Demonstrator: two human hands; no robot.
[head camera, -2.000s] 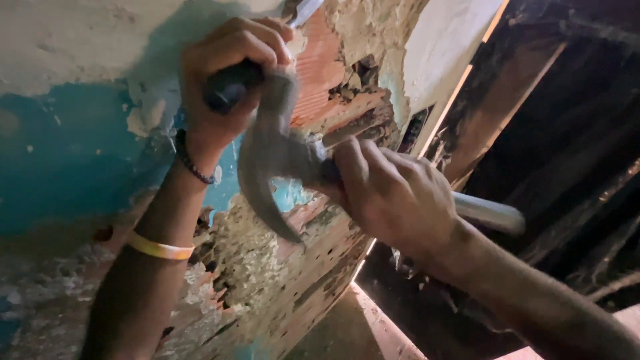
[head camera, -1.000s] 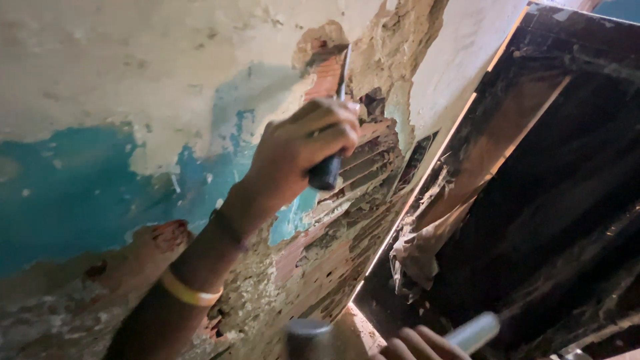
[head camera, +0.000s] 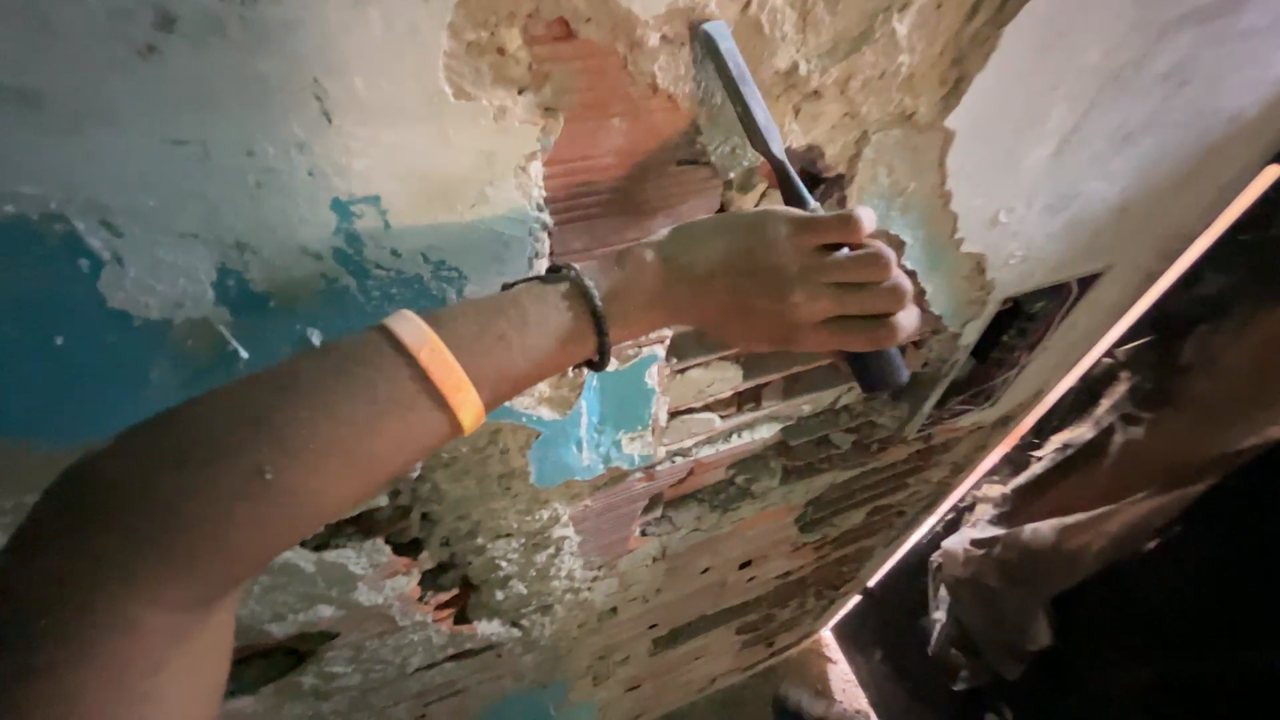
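My left hand (head camera: 790, 280) is wrapped around the dark handle of a flat metal chisel (head camera: 750, 105). The blade points up and to the left, its tip at the crumbling plaster (head camera: 850, 60) of the wall. The butt of the handle sticks out below my fingers. Behind the hand lies exposed red hollow brick (head camera: 620, 140) with ridges. A braided dark bracelet and an orange-and-white wristband are on my left arm. My right hand and the claw hammer are out of view.
Blue and whitish paint (head camera: 250, 290) flakes off the wall at the left. Broken brickwork (head camera: 730, 540) spreads below my arm. A recessed box with wires (head camera: 1010, 345) sits near the wall's right edge. Beyond that edge, torn sheet material (head camera: 1000, 580) hangs in a dark area.
The hammer and my right hand, both seen in the earlier frames, have gone out of view. My left hand still holds the chisel. The view has shifted closer to the wall.
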